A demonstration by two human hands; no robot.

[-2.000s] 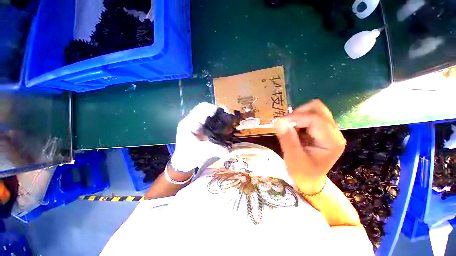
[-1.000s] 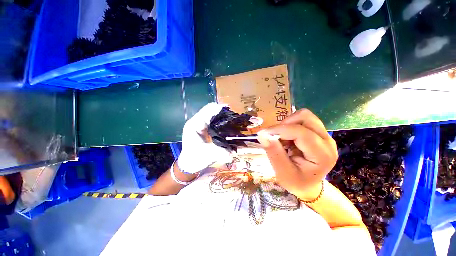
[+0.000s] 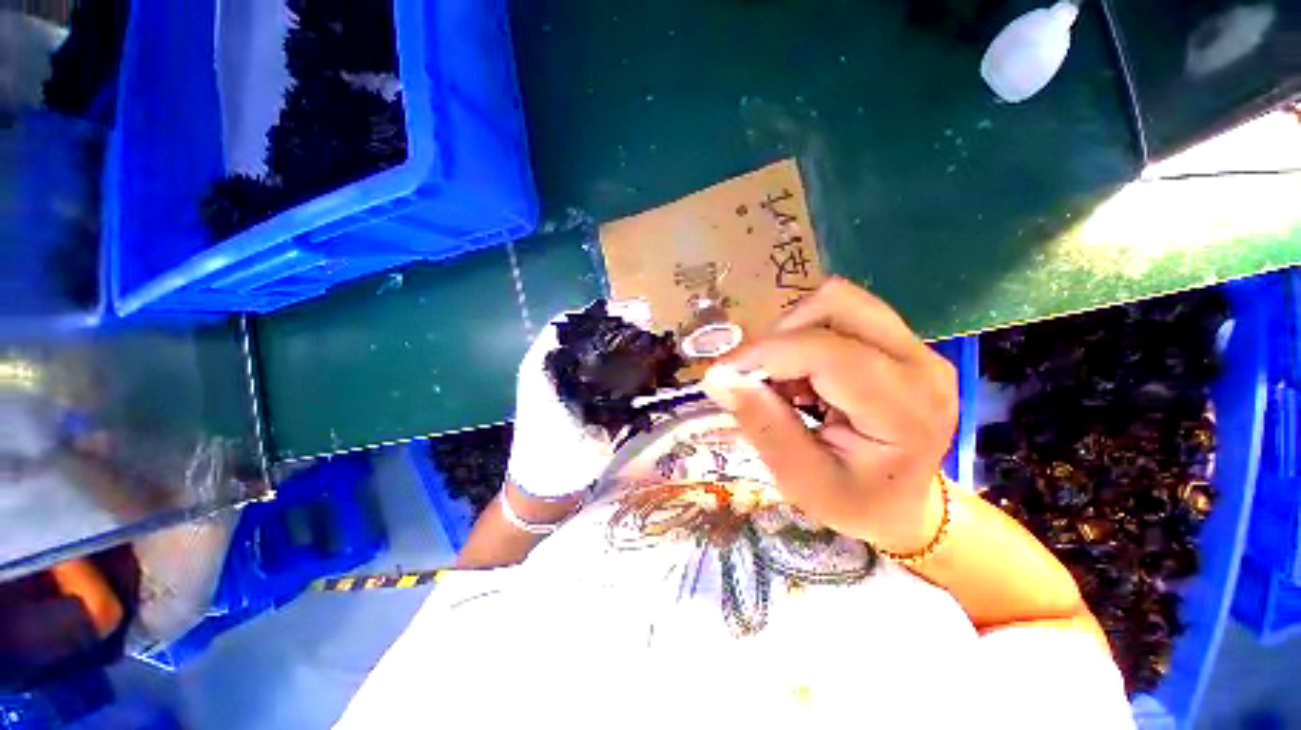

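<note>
My left hand (image 3: 554, 428), in a white knit glove, holds a black spiky flower head (image 3: 611, 365) above the table's front edge. My right hand (image 3: 856, 414) is bare and pinches a thin white stick (image 3: 668, 395) between thumb and fingertips. The stick points left and its tip is at the lower right side of the flower head; whether it touches cannot be told. Just behind the hands lies a tan cardboard pad (image 3: 645, 260) with handwriting. A white oval glue puddle or dish (image 3: 711, 340) shows on its near part, close to my right fingertips.
A blue tote (image 3: 471, 143) with black spiky heads stands at the back left. A white squeeze bottle (image 3: 1030, 54) lies at the back right. Below the table edge at right is a blue bin of shiny dark pieces (image 3: 1084, 485). Part of another person (image 3: 89, 606) shows at the lower left.
The stick has moved from beside the white oval to the flower head's side. The flower head has turned in my left hand. The view has tilted and shifted; one bottle has left the picture.
</note>
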